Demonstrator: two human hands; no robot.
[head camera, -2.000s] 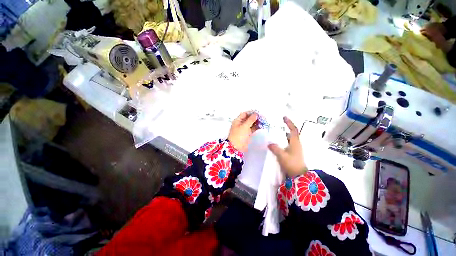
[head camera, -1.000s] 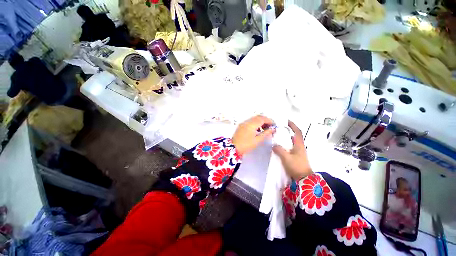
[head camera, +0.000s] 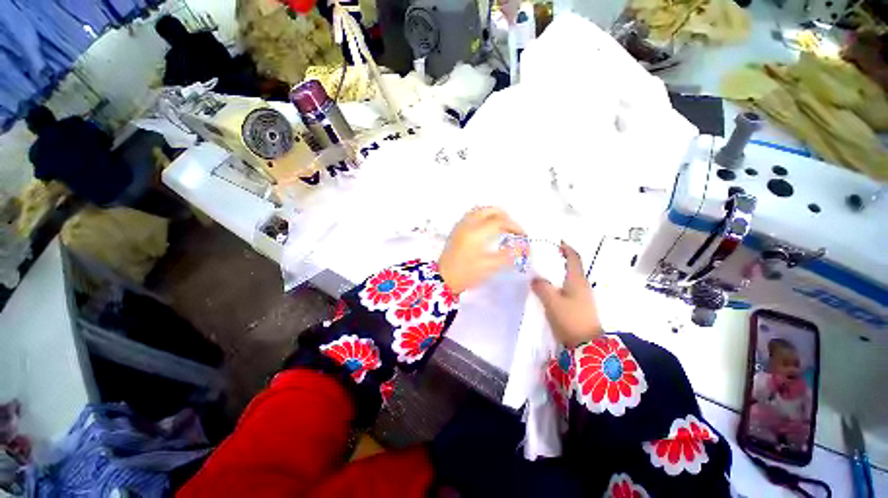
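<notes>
A white fabric piece (head camera: 534, 355) hangs from my right hand over the table's front edge, its lower end between my sleeves. My right hand (head camera: 570, 297) grips its upper part between thumb and fingers. My left hand (head camera: 477, 250) is just left of it, slightly blurred, with bent fingers and a small blue and red patterned bit at the fingertips. Whether it grips that bit is hard to tell. The white fabric pile (head camera: 584, 107) lies behind my hands, overexposed.
A white sewing machine (head camera: 779, 233) stands at the right, with a smartphone (head camera: 781, 387) and blue snips (head camera: 857, 457) in front of it. A cream sewing machine (head camera: 255, 131) and a purple-topped bottle (head camera: 319, 115) stand at the back left. Clear plastic (head camera: 307, 255) lies left of the pile.
My left hand has moved slightly left, away from my right hand, and the patterned bit shows more clearly. My right hand still holds the white piece in nearly the same place.
</notes>
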